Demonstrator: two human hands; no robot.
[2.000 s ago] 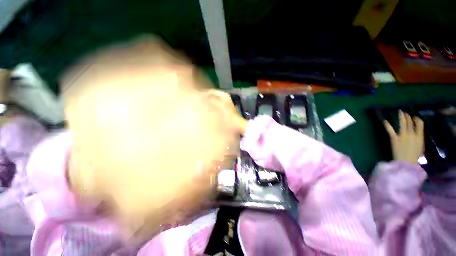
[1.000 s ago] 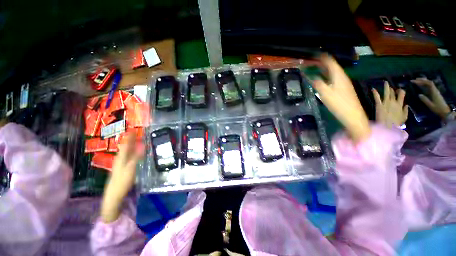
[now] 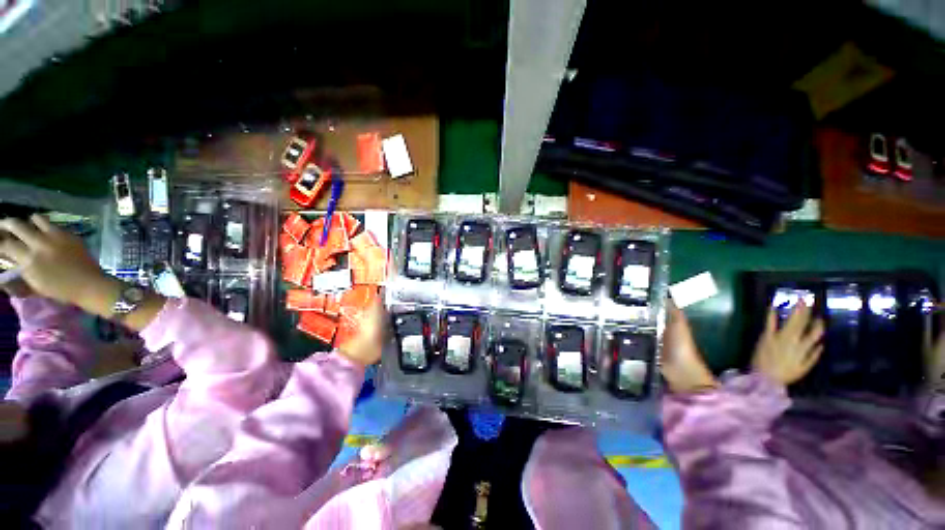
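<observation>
A clear blister tray (image 3: 485, 297) lies in front of me with two rows of dark phones (image 3: 633, 271), back up, with open battery bays and thin red edges. My left hand (image 3: 365, 329) is at the tray's left edge, beside a loose pile of flat red-orange batteries (image 3: 367, 257). My right hand (image 3: 681, 350) is at the tray's right edge. Both hands hold the tray by its sides, their fingers partly hidden. A blue pen (image 3: 332, 209) lies at the top of the pile.
Small red devices (image 3: 310, 185) lie on a brown board (image 3: 420, 192) behind the pile. A grey post (image 3: 534, 98) rises behind the tray. A white card (image 3: 693, 288) is to its right. Neighbours' hands work at both sides, near another phone tray (image 3: 212, 274) and a black tray (image 3: 858, 316).
Both hands have come in to the tray's side edges; a second ago they were apart from it. The view has shifted, so the tray shows farther right and lower at its back edge.
</observation>
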